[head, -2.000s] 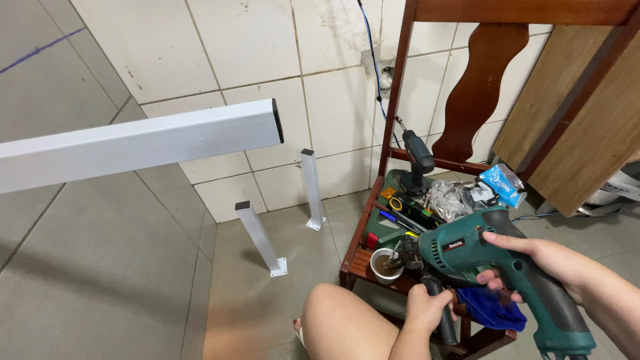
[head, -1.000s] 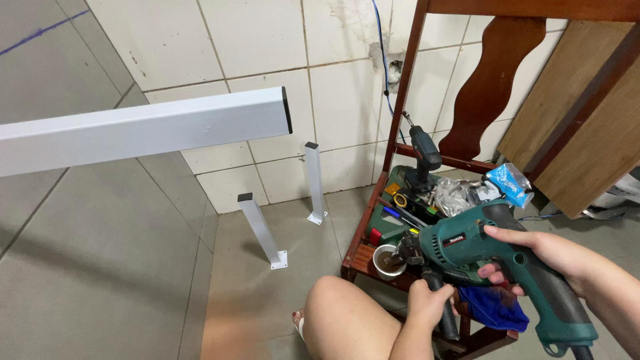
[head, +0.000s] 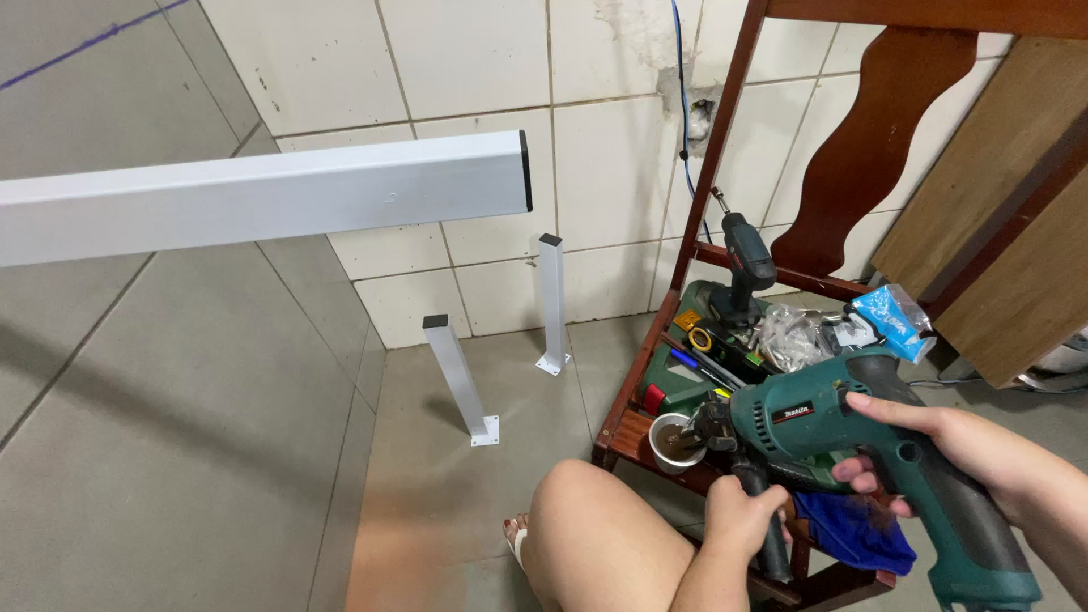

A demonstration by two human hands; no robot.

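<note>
My right hand (head: 926,433) holds the rear handle of a green Makita power drill (head: 816,399), its thumb by a switch on the body. Around the black side handle (head: 769,527) near the chuck, my left hand (head: 744,514) is closed. The drill's front end points left, over a white cup (head: 674,457) of brownish liquid; the bit's tip appears to be in the cup. A dark cordless drill (head: 746,263) stands upright behind, on the chair, beside pens (head: 697,365) and a clear plastic bag (head: 790,336).
A wooden chair (head: 633,433) carries the tools and a blue cloth (head: 858,531). Left of it, two short white metal posts (head: 459,382) stand on the tiled floor. A white rectangular tube (head: 382,191) reaches in from the left. Wooden boards (head: 943,204) lean at right.
</note>
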